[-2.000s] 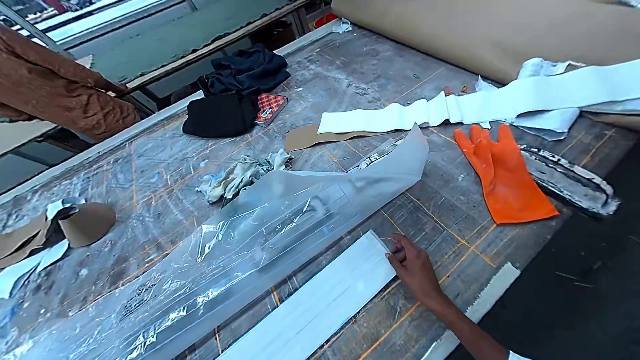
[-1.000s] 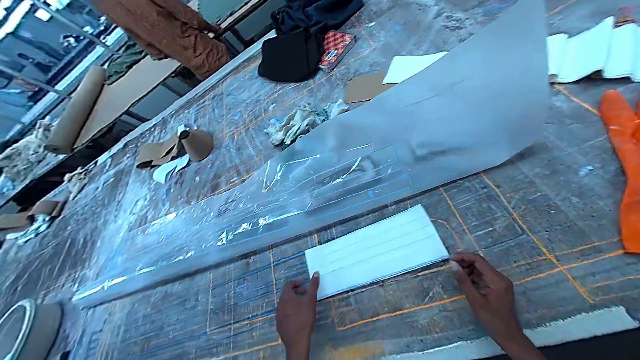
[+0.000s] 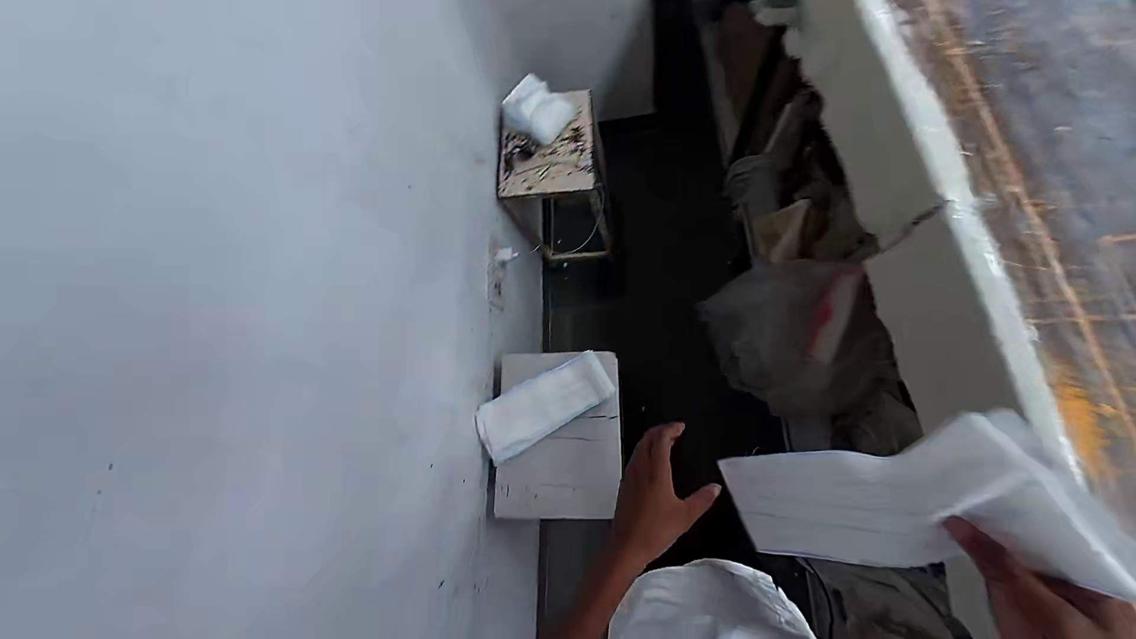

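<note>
My right hand (image 3: 1034,581), at the lower right, grips a strip of white sheet material (image 3: 852,506) that stretches out to the left and sags. My left hand (image 3: 657,497) holds nothing, its thumb and fingers spread, beside a small white stool (image 3: 568,484). On that stool a folded white strip (image 3: 546,406) lies at a slant. The far end of the held strip comes near my left thumb without touching it.
A pale wall (image 3: 266,311) runs along the left. Farther off stands a stained stool (image 3: 568,169) with a white bundle (image 3: 540,111) on it. At right is the worktable's edge (image 3: 967,231), with plastic-wrapped material (image 3: 790,328) under it.
The view has swung from the tabletop to the floor beside the wall. My left hand, which was touching a white strip on the table, is off it; my right hand has lifted a white strip.
</note>
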